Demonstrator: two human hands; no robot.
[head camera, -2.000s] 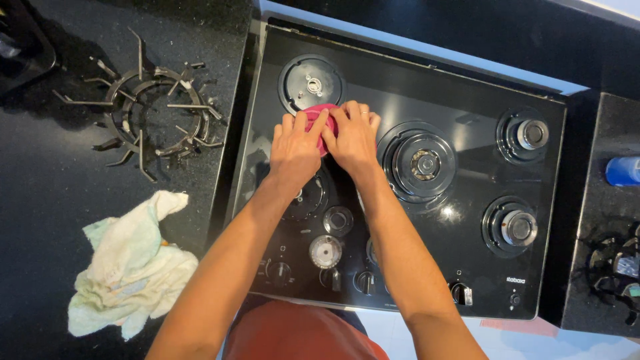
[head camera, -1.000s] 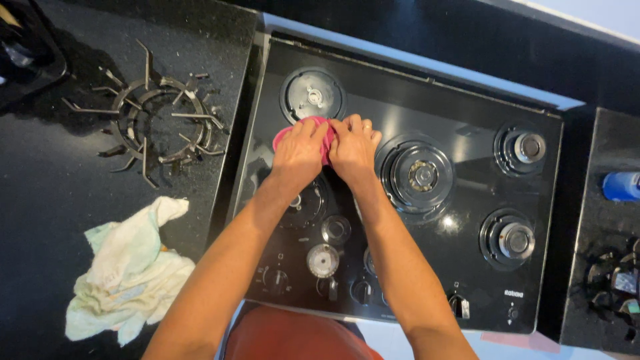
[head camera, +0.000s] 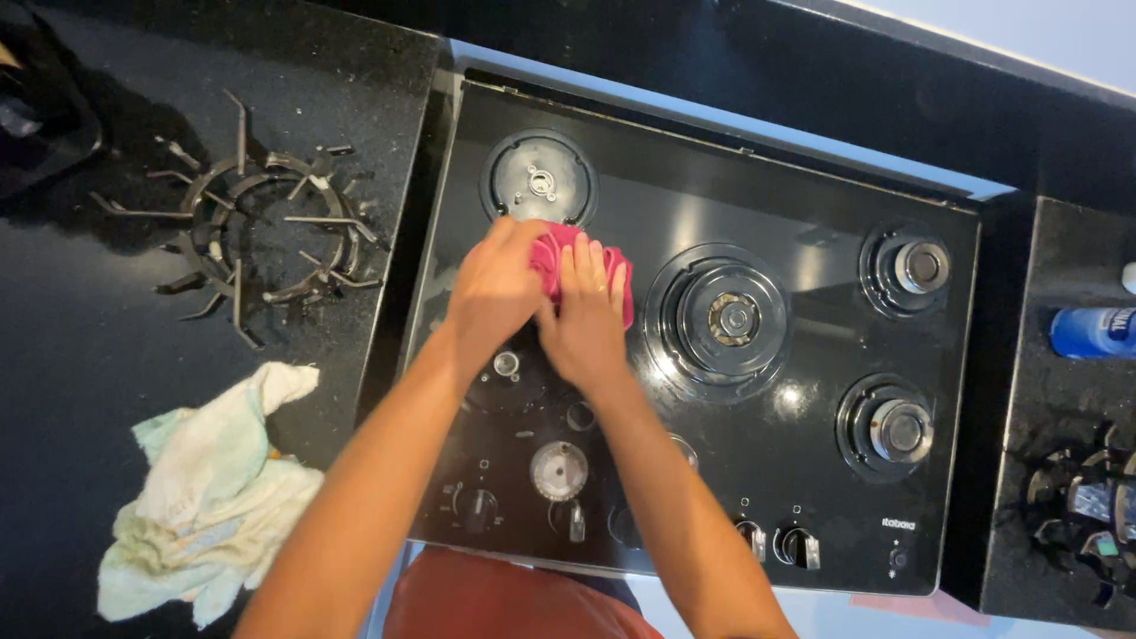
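Note:
A crumpled pink cloth (head camera: 568, 235) is bunched on the black glass gas cooktop (head camera: 799, 355), just below the uncovered rear left burner (head camera: 539, 182). Around its left side curl the fingers of my left hand (head camera: 501, 275), which grips it. My right hand (head camera: 586, 311) lies over the cloth with its fingers extended, pressing it to the glass. Under my forearms are a bare front left burner (head camera: 507, 364) and a loose round burner part (head camera: 559, 471) resting near the knobs.
Left of the cooktop, a metal pan support (head camera: 266, 226) and a crumpled white and green cloth (head camera: 204, 497) lie on the black stone counter. At right are a blue container (head camera: 1092, 333) and more pan supports (head camera: 1056, 488). The large central burner (head camera: 732, 319) stands beside my right hand.
Both hands and the pink cloth have shifted slightly. My right fingers, earlier bent at the cloth's edge, now lie extended across it.

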